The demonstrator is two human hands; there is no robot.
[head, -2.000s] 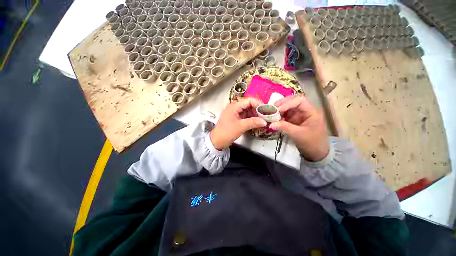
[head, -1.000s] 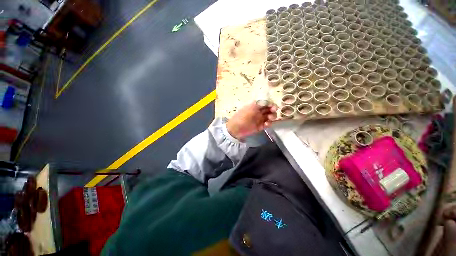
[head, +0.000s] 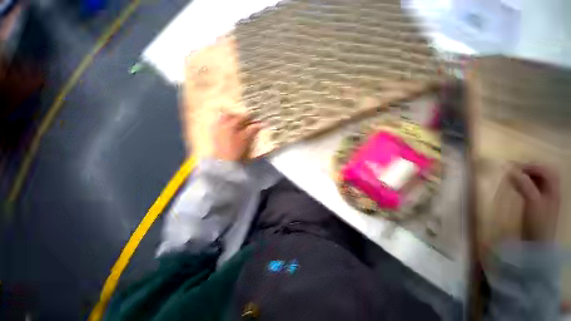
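Note:
The frame is strongly blurred. My left hand [head: 235,135] is over the near-left part of the left board [head: 210,94], at the edge of the dense rows of rings [head: 332,69]. Its fingers are bent; whether it holds a ring cannot be told. My right hand [head: 535,188] is over the right board [head: 494,144], its fingers curled; any held thing cannot be made out. Between the boards a pink pad [head: 366,160] lies on a mottled round base [head: 350,197], with a small white piece [head: 399,173] on the pad.
The white table [head: 325,185] shows between the boards. A dark cloth [head: 452,110] lies by the right board's edge. A pale sheet or bag [head: 482,22] lies behind the boards. Dark floor with a yellow line [head: 141,226] is at left.
The view has swung back rightward since one second ago. The right hand is now fully seen over the right board. The ring both hands held two seconds ago is no longer between them.

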